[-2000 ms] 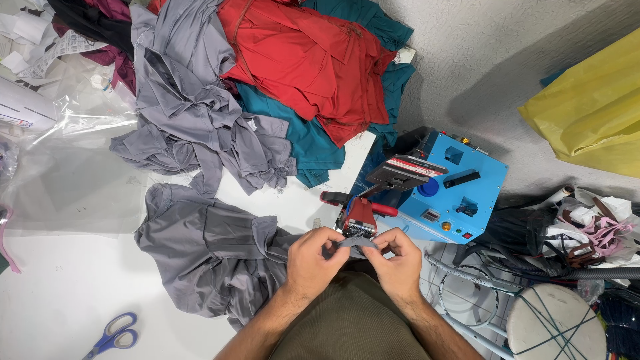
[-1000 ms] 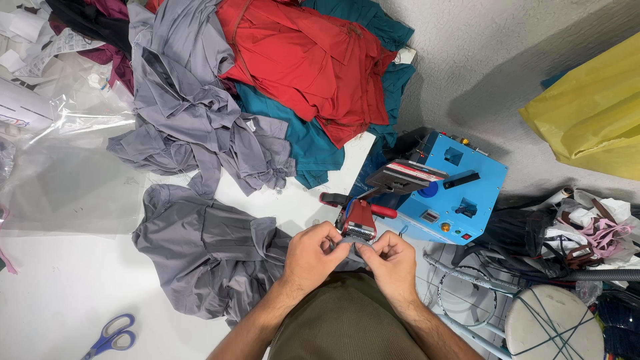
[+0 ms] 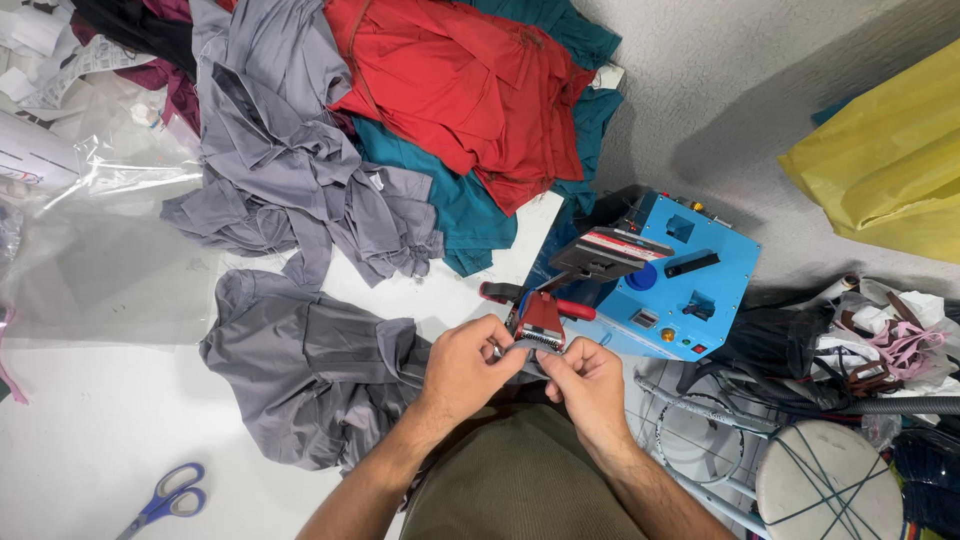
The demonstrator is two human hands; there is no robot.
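Note:
My left hand (image 3: 471,364) pinches the edge of a grey fabric garment (image 3: 337,345) between thumb and fingers. My right hand (image 3: 589,382) pinches the same grey edge a short way to the right. Between both hands, the edge lies curved just below the toothed front of a red clamp-like machine head (image 3: 541,319). The rest of the garment spreads leftward over the white table. Behind the red head a dark plate (image 3: 609,253) with a red and white label sits on an arm, beside a blue machine housing (image 3: 682,281).
Blue-handled scissors (image 3: 171,495) lie at the lower left of the white table (image 3: 82,442). Grey (image 3: 292,150), red (image 3: 457,90) and teal garments (image 3: 427,180) are heaped behind. Clear plastic (image 3: 112,262) lies left. A round stool (image 3: 829,480) and a yellow cloth or sheet (image 3: 892,157) are right.
My hands have shifted slightly along or around the grey edge, still pinching it below the red head. The heaped garments and scissors have stayed in place.

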